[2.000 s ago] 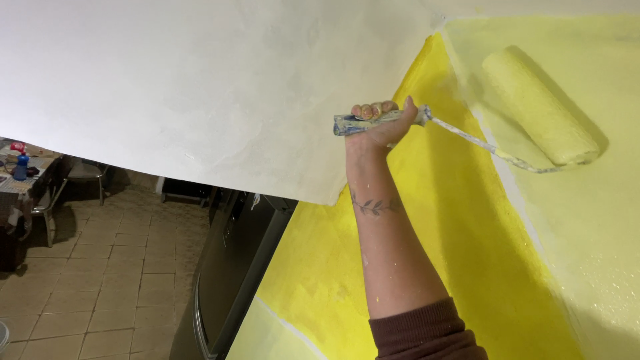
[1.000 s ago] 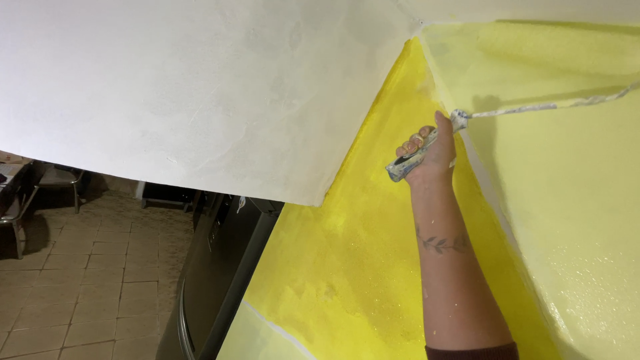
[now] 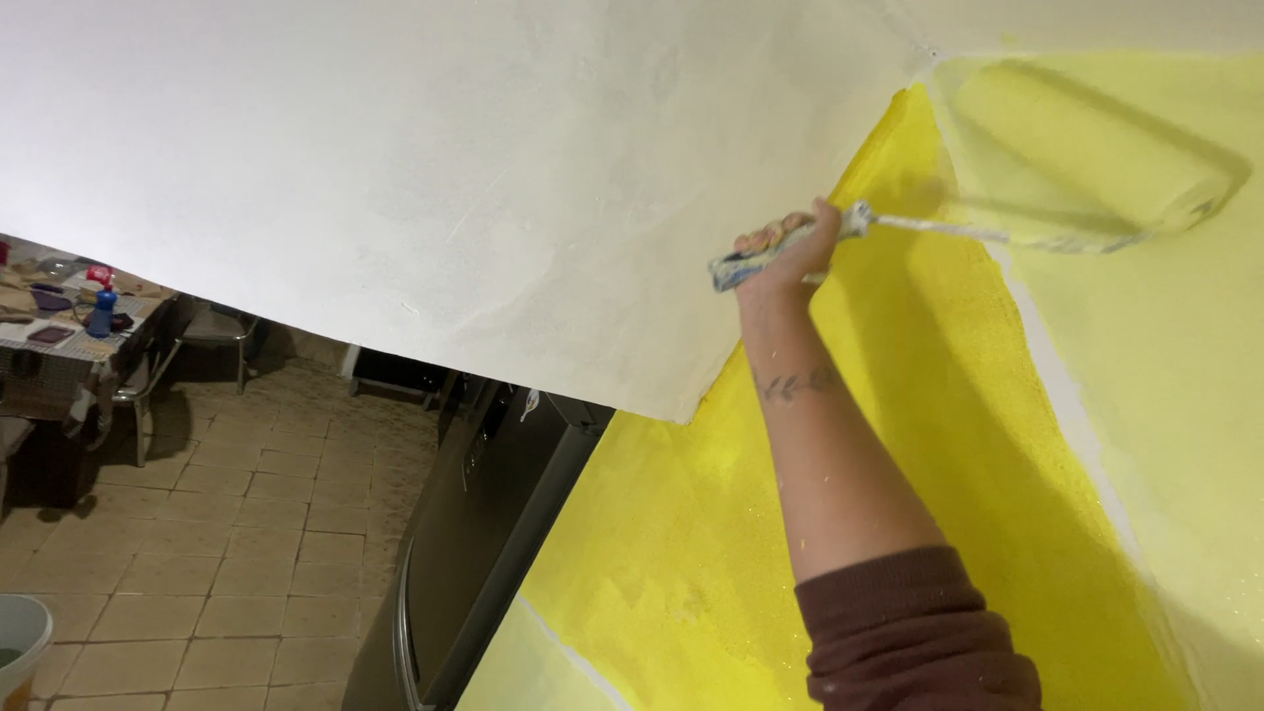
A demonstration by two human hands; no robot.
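Observation:
My right hand [image 3: 790, 252] is raised and closed around the paint-marked handle of a paint roller [image 3: 1096, 148]. The roller's thin metal frame runs right from my fist to the wide sleeve, coated in pale yellow paint. That sleeve lies tilted against the pale yellow wall section [image 3: 1165, 395], close below the upper corner. Behind my forearm is a deeper yellow wall section [image 3: 671, 553], parted from the pale one by a whitish strip [image 3: 1062, 395]. Small paint specks dot my forearm. My left hand is out of the view.
A large white painted surface [image 3: 395, 178] spans the upper left. Below it stand a dark refrigerator [image 3: 494, 513], a cloth-covered table [image 3: 59, 370] with a blue bottle [image 3: 102, 312], and metal-framed chairs [image 3: 215, 326] on a tiled floor. A bucket [image 3: 22, 632] is cut off at the lower left edge.
Over the last second, my right hand and the roller have moved left along the wall. The whole sleeve shows again, as it did two seconds ago. My grip on the handle remains.

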